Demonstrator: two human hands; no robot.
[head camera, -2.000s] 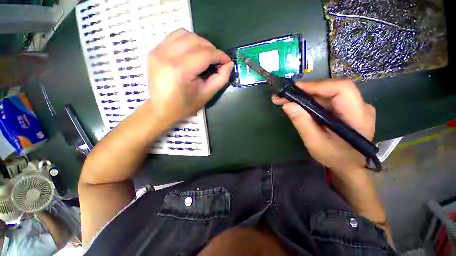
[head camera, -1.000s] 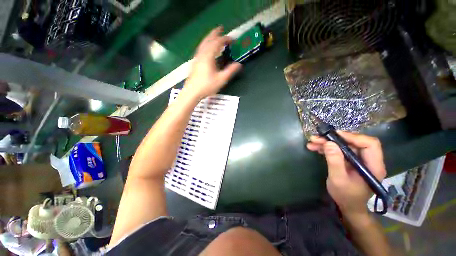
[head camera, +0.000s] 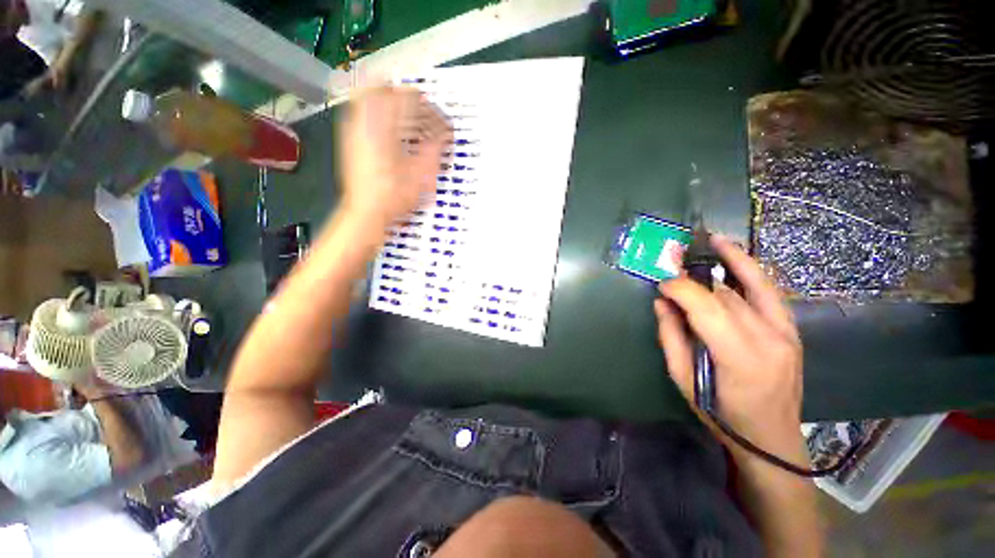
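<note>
My right hand (head camera: 736, 327) holds the black soldering iron (head camera: 703, 262), tip pointing up the bench, and covers the right end of a green LCD module (head camera: 651, 246) lying on the dark green bench. Whether the fingers also grip the module is unclear. My left hand (head camera: 391, 147) is blurred over the upper left part of the white component sheet (head camera: 513, 174), which has rows of small dark parts. Its fingertips are too blurred to tell whether they hold a part.
Brown lumpy slab (head camera: 862, 207) at right, black spiral grille (head camera: 906, 49) above it. Other green modules (head camera: 660, 22) at the top. Pale rail (head camera: 480, 38) behind the sheet. Bottle (head camera: 207, 125), tissue pack (head camera: 180, 223) and fan (head camera: 139, 351) at left. White parts tray (head camera: 873, 469) low right. A person's arm at lower left.
My left hand has moved from the stacked modules at the top back to the sheet. My right hand and the iron have moved from the slab to a module now lying in front of me.
</note>
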